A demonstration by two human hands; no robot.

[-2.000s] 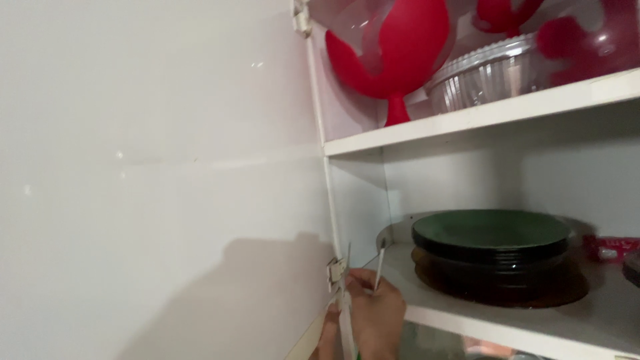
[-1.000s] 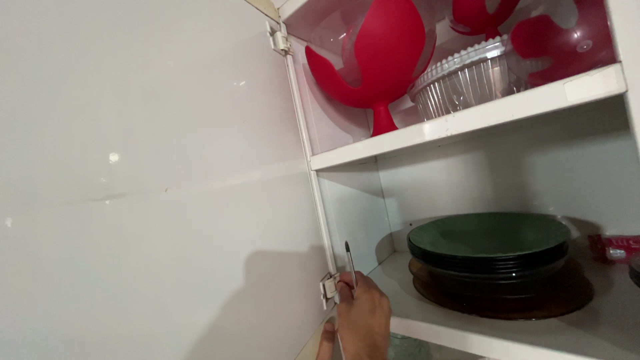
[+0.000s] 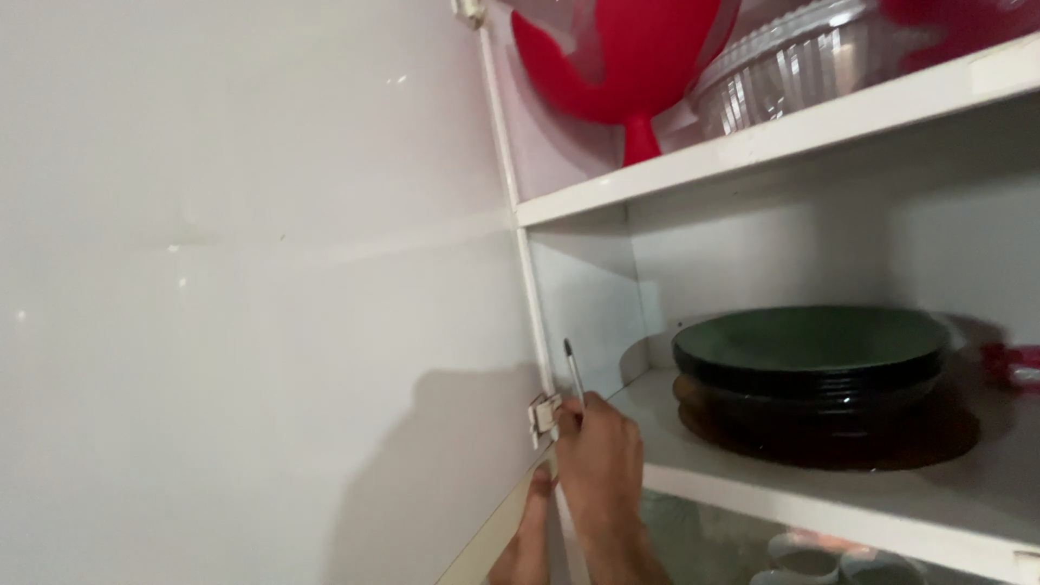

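My right hand is at the lower hinge of the white cabinet door, its fingers closed on a thin metal rod with a dark tip that points up. The rod's lower part is hidden by the hand. Below and left of it, my left hand rests against the bottom edge of the door; its fingers are partly hidden, and whether they grip the edge is unclear. A second hinge sits higher on the same door.
Stacked dark plates with a green top one stand on a brown glass plate on the middle shelf. Above, the upper shelf bears a red goblet-shaped container and a clear ribbed bowl. White cups stand below.
Two seconds ago the rod leaned right in my right hand; now it leans left, as it did one second ago. Both hands remain by the lower hinge.
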